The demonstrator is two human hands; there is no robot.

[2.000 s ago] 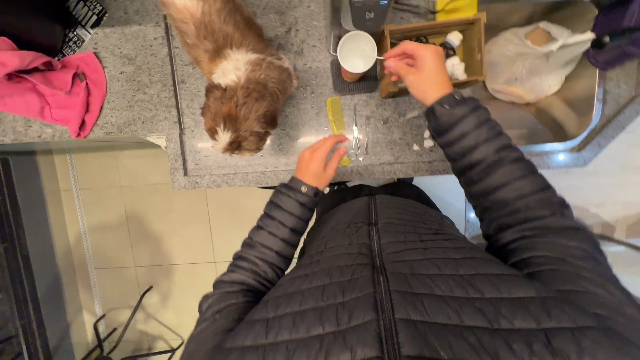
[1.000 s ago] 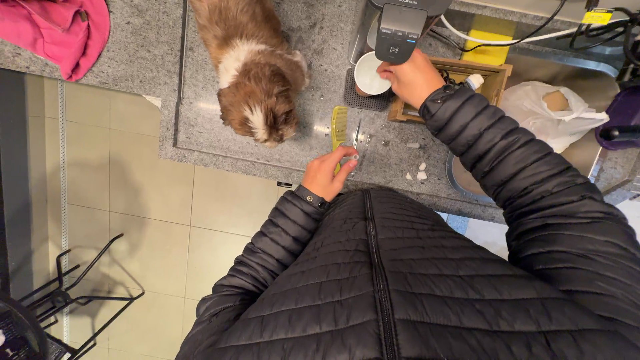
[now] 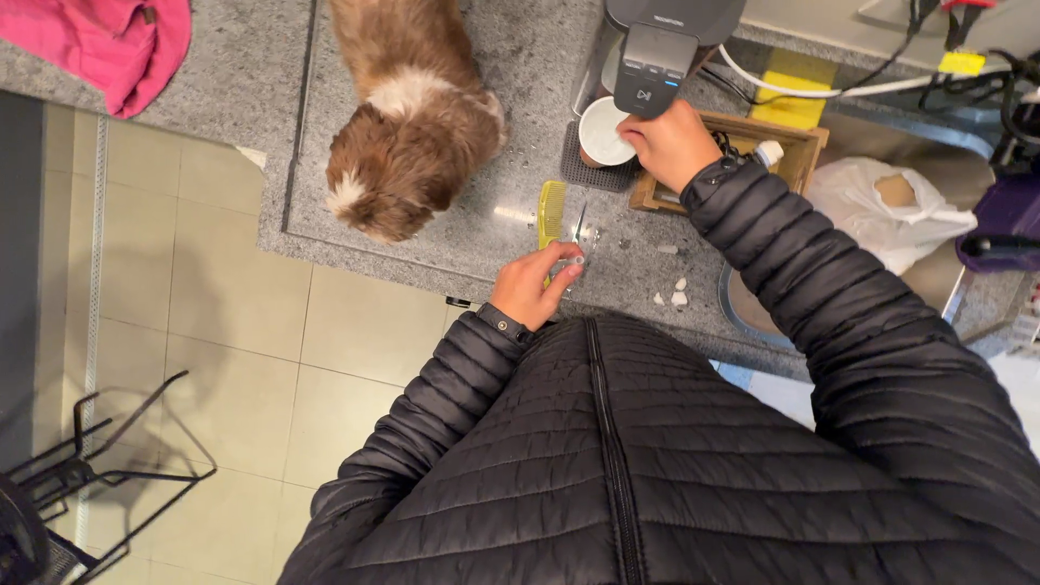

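My left hand pinches a small clear tube near the counter's front edge. Just beyond it lie a yellow comb and a pair of metal scissors, whose handles are partly hidden. My right hand is at the right rim of a white cup, its fingertips over the opening; whether it holds something inside cannot be told. The cup stands on a dark mesh mat under the head of a black appliance. A brown and white dog is on the counter at left, head lowered.
A wooden box holds dark cords and a white-capped item. Behind my right sleeve, a steel sink contains a white plastic bag. Small white pieces lie on the granite counter. A pink cloth lies far left.
The view has shifted. My right hand held a thin item at the cup's rim two seconds ago; now its fingers are over the cup's opening. The dog's head has turned.
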